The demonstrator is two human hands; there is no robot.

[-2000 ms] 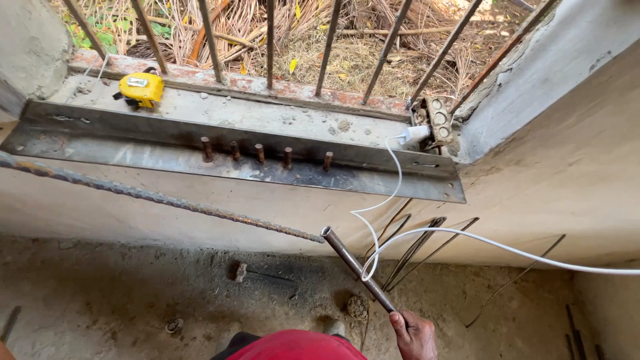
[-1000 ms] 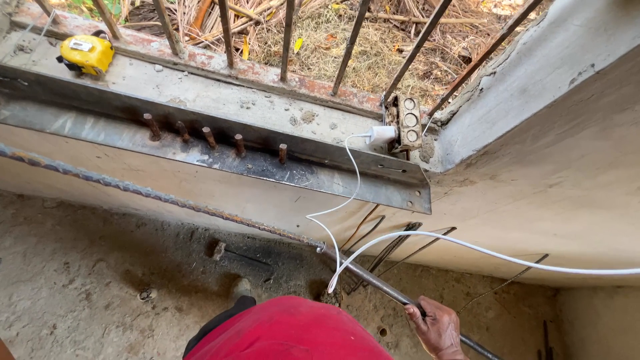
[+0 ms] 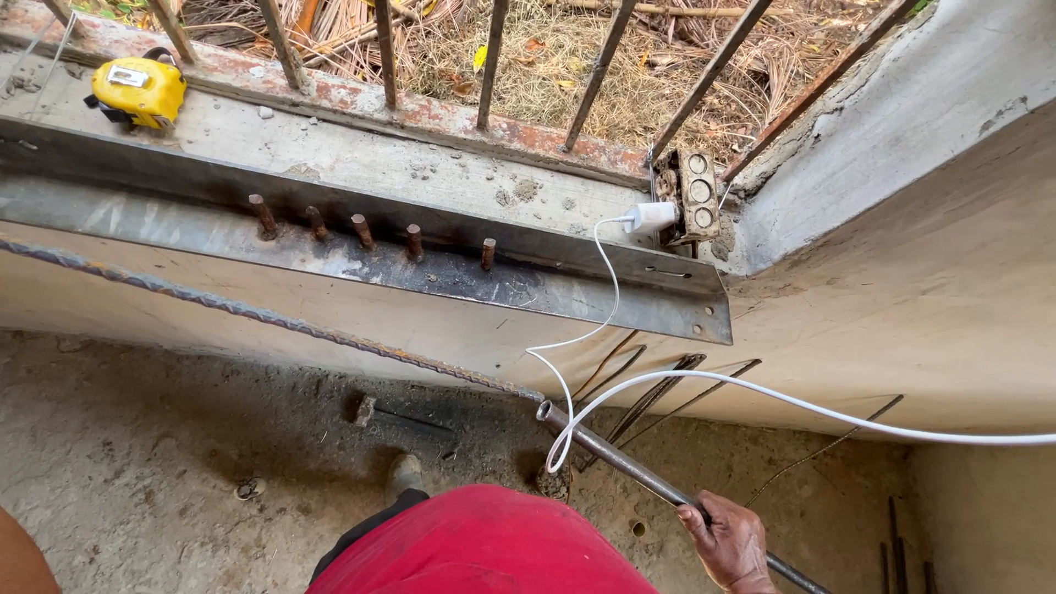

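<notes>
My right hand [image 3: 730, 536] is closed round a steel pipe [image 3: 635, 469] at the lower right. The pipe's open upper end lies right by the tip of a ribbed steel rebar [image 3: 272, 318], which runs in from the left edge; whether they touch I cannot tell. My left hand is out of view. Behind the rebar, a steel angle bar [image 3: 371, 268] lies along the window sill, with several rusty upright pegs [image 3: 363, 232] on its lower flange. A yellow tape measure [image 3: 142, 91] rests on the sill at the upper left.
A white charger [image 3: 652, 218] is plugged into an outlet box [image 3: 693, 198]; its white cable [image 3: 742, 388] loops over the pipe. Metal window bars [image 3: 493, 66] stand behind the sill. Bent thin rods [image 3: 660, 392] lean by the wall. A hammer-like tool [image 3: 365, 412] lies on the floor.
The pipe end, at the rebar's tip a second ago, now shows as an open mouth slightly apart from or beside it. My right hand has stayed on the pipe. The view has shifted somewhat.
</notes>
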